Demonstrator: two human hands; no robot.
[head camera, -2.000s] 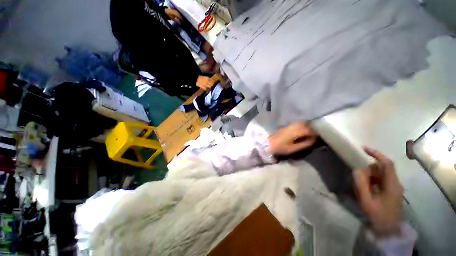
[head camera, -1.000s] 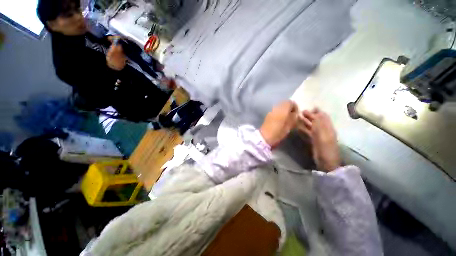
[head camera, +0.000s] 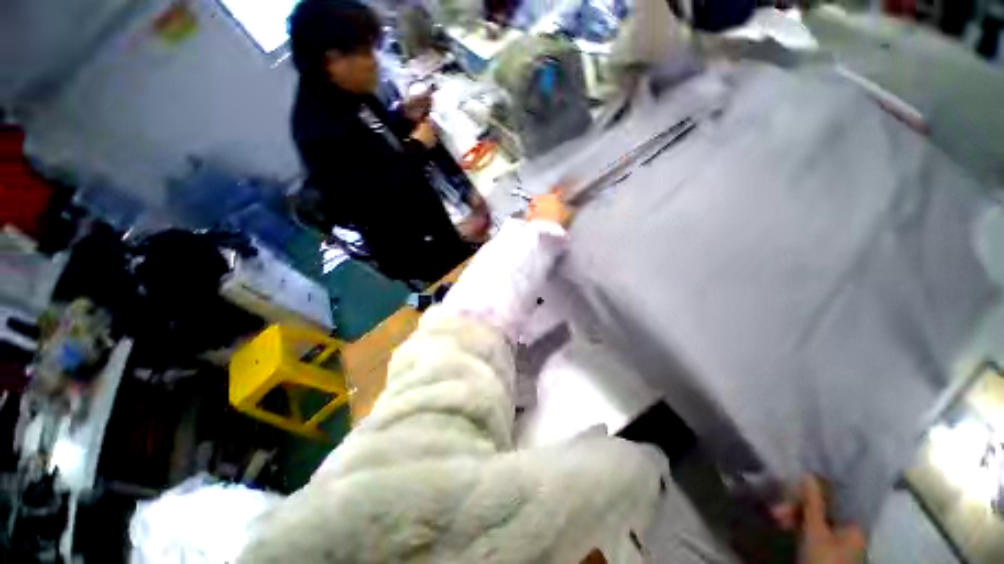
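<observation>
A wide grey cloth spreads over the machine table, with dark lines near its far left part. Its near edge runs between my two hands. My left hand is at its far left edge, arm stretched out, fingers closed on the edge; the fingertips are small and blurred. My right hand is low at the right, cut off by the lower rim. It grips the near corner of the cloth, left of the lit machine bed.
A person in dark clothes sits beyond my left arm, near orange-red scissors. A yellow stool stands at the left beside a brown board. A grey-green machine part stands behind the cloth.
My hands were close together at the table's front edge and have moved far apart. My left hand reached away to the far edge; my right hand came nearer. The grey cloth now extends between them.
</observation>
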